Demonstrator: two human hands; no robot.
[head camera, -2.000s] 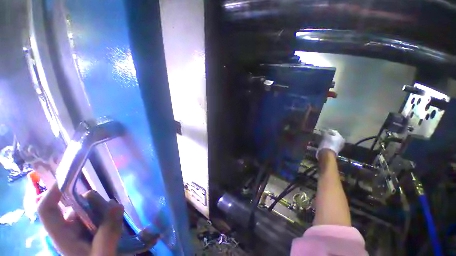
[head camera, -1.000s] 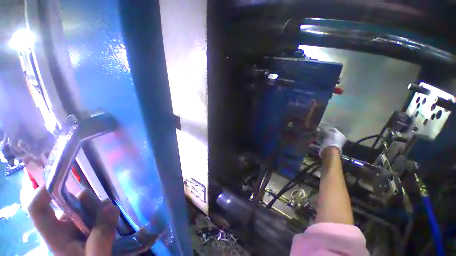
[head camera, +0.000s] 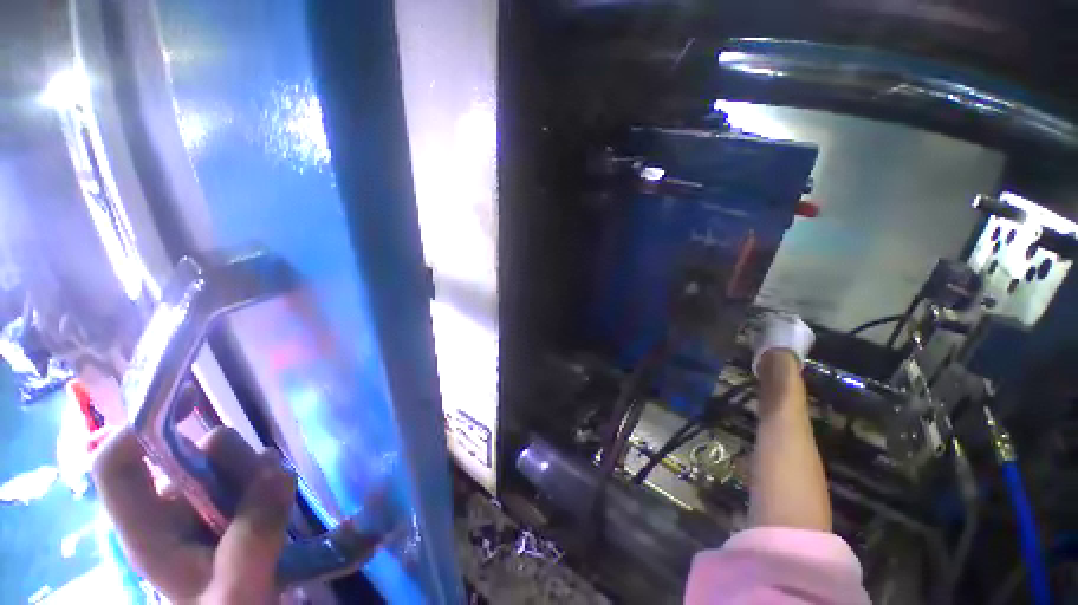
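Note:
My left hand (head camera: 195, 508) is bare and wrapped round the D-shaped door handle (head camera: 160, 366) on the bright blue safety door (head camera: 266, 142). My right hand (head camera: 780, 340) wears a white glove and reaches deep into the machine, at the lower right edge of the blue mould block (head camera: 709, 236). Its fingers are small and partly hidden by the glove's back, so whether they hold anything cannot be told. A pink sleeve shows at my right forearm.
A thick shiny tie bar (head camera: 851, 83) crosses above. A perforated metal plate (head camera: 1023, 260) and a blue hose (head camera: 1023, 508) are at the right. Dark hoses run under my right hand. A white frame post (head camera: 455, 213) stands beside the door. Silvery scraps (head camera: 520, 544) lie at the bottom.
My right hand has shifted slightly at the mould block's edge, its glove now more bunched in view. My left hand stays on the handle. The whole view has shifted slightly.

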